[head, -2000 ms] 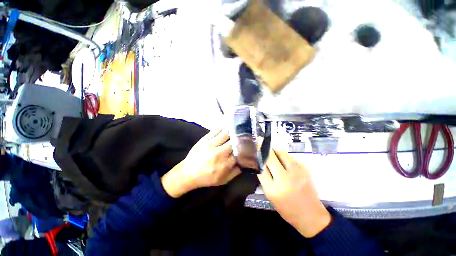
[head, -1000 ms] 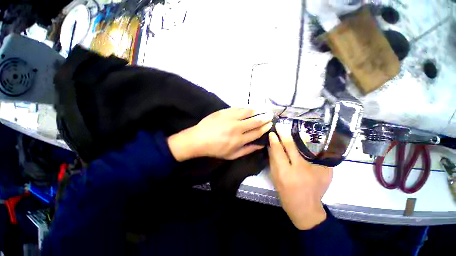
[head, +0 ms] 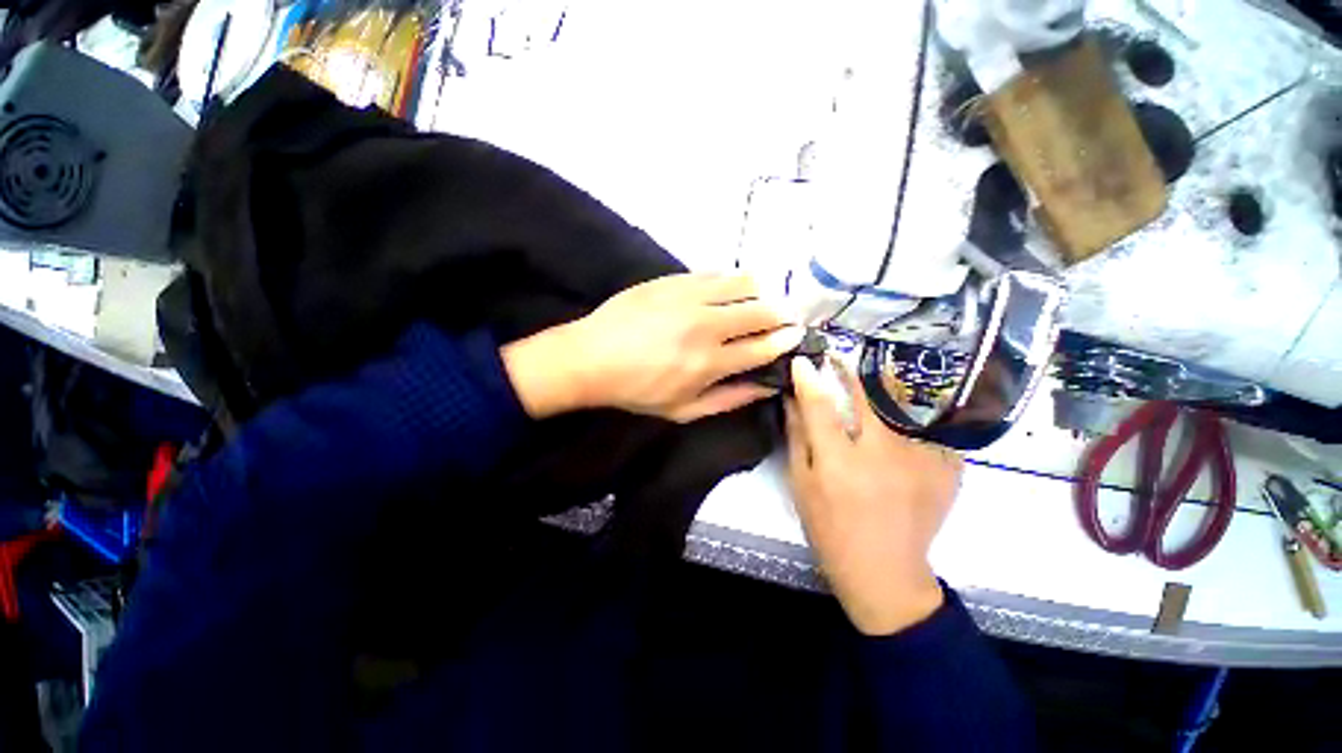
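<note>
A black garment piece (head: 427, 221) lies bunched left of the needle area and runs under my left arm. My left hand (head: 655, 350) lies on it, with the fingertips pinching its right end. My right hand (head: 871, 493) holds the same end between thumb and fingers, close beside the left fingertips. The cloth edge sits at the needle area (head: 824, 347) of the white sewing machine (head: 868, 133). A shiny curved guard (head: 1013, 361) stands just right of it. The exact needle contact is hidden by my fingers.
Red-handled scissors (head: 1155, 486) lie right of my right hand. Small snips (head: 1298, 515) and a thin yellowish tool (head: 1304, 577) lie farther right. A tan block (head: 1082, 155) rests on the machine head. A grey vented box (head: 89, 155) stands at left.
Over two seconds the view has shifted, so the guard now appears right of the fingertips. Both hands have kept hold of the cloth. The snips and thin tool have come into view.
</note>
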